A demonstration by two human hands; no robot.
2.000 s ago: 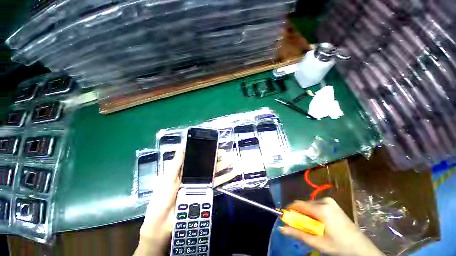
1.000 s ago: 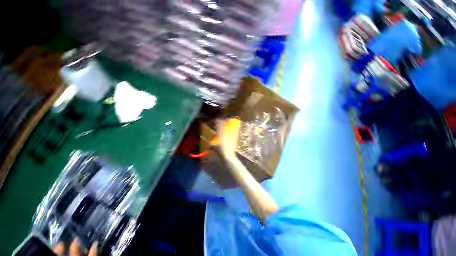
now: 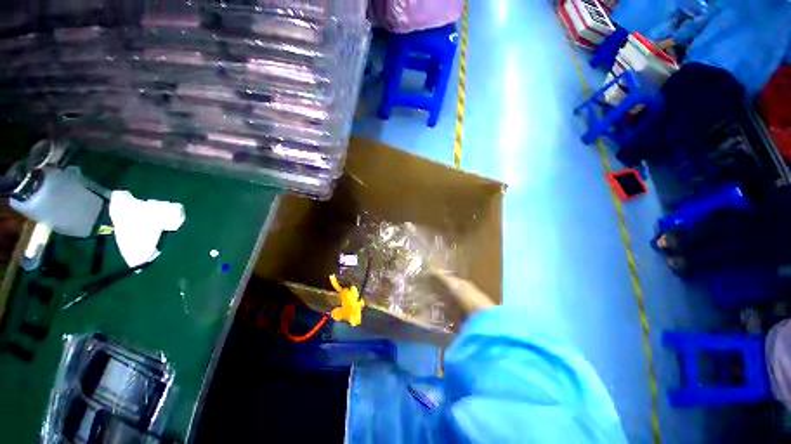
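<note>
The open brown cardboard waste box stands beside the bench edge, with clear film scraps inside. My right hand reaches into the box from the lower right, over the scraps. It is blurred, and I cannot tell whether it holds anything. The orange air blow gun hangs at the box's near edge on its red-orange coiled hose, and no hand touches it. My left hand is out of the picture. The flip phone is not in view.
On the green mat are a white bottle, a white cloth, dark tweezers and a clear lens tray. Tall stacked trays stand behind. Blue stools and seated people are across the floor.
The view has swung right. My right hand has let go of the air blow gun, which now hangs, and has moved into the box. My left hand and the phone have left the picture.
</note>
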